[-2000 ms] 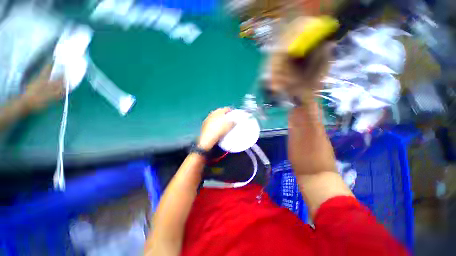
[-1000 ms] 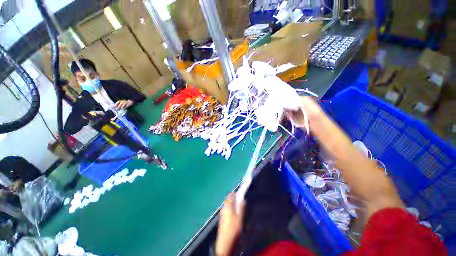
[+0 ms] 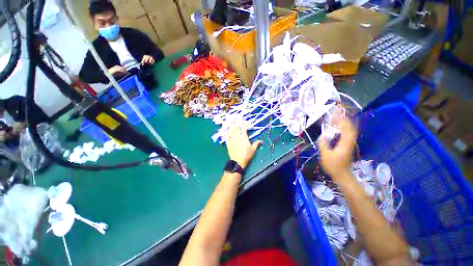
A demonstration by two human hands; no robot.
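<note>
A heap of white wired lamp bases (image 3: 314, 85) lies at the right bench edge, its white cords spread to the left. My left hand (image 3: 239, 145) is on the cord ends, with its thumb apart; whether it grips any cord cannot be told. My right hand (image 3: 338, 143) is blurred at the right side of the heap, at a white disc; its fingertips are partly hidden, so its grip cannot be told. The black screwdriver with a yellow stripe (image 3: 108, 120) hangs over the bench, away from both hands.
A blue crate (image 3: 409, 150) with wired discs stands at right. Behind are orange-brown parts with red wires (image 3: 207, 88), a carton (image 3: 345, 39) and a parts tray (image 3: 392, 53). A masked person (image 3: 122, 49) sits opposite a blue bin (image 3: 136, 101). Two white discs (image 3: 62, 219) lie at left.
My left hand has moved from the bench's front edge up to the cord ends. My right hand has come down to the heap's near right side. The view has shifted.
</note>
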